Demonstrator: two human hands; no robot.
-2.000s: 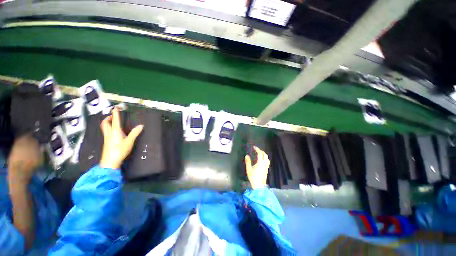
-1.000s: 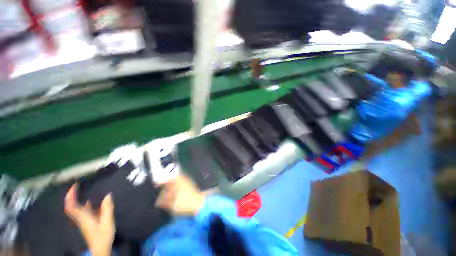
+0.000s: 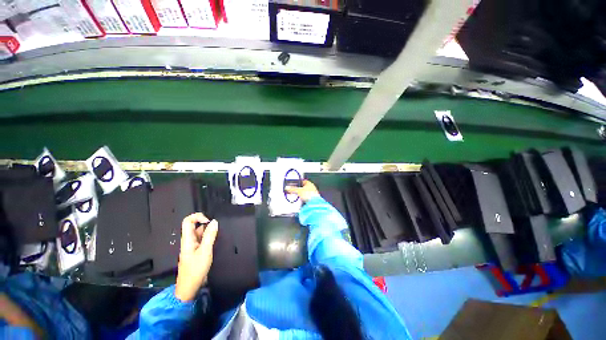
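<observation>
My left hand is over the left edge of a black box, thumb and fingertips close together; whether they grip anything is unclear. My right hand has its thumb and fingers on the right side of a white bagged cable with a black oval ring. A second bagged cable lies just left of it on the ledge. More black boxes lie left of my left hand, with several bagged cables around their far side.
A row of leaning black boxes stands on the ledge at right. The green belt carries one packet. A slanting post crosses ahead. A carton is on the floor at lower right. A neighbour's blue sleeve is at lower left.
The view has swung back left from the right side of the line. My left hand's fingers, spread before, are now close together at the black box. My right hand is now on the right-hand packet.
</observation>
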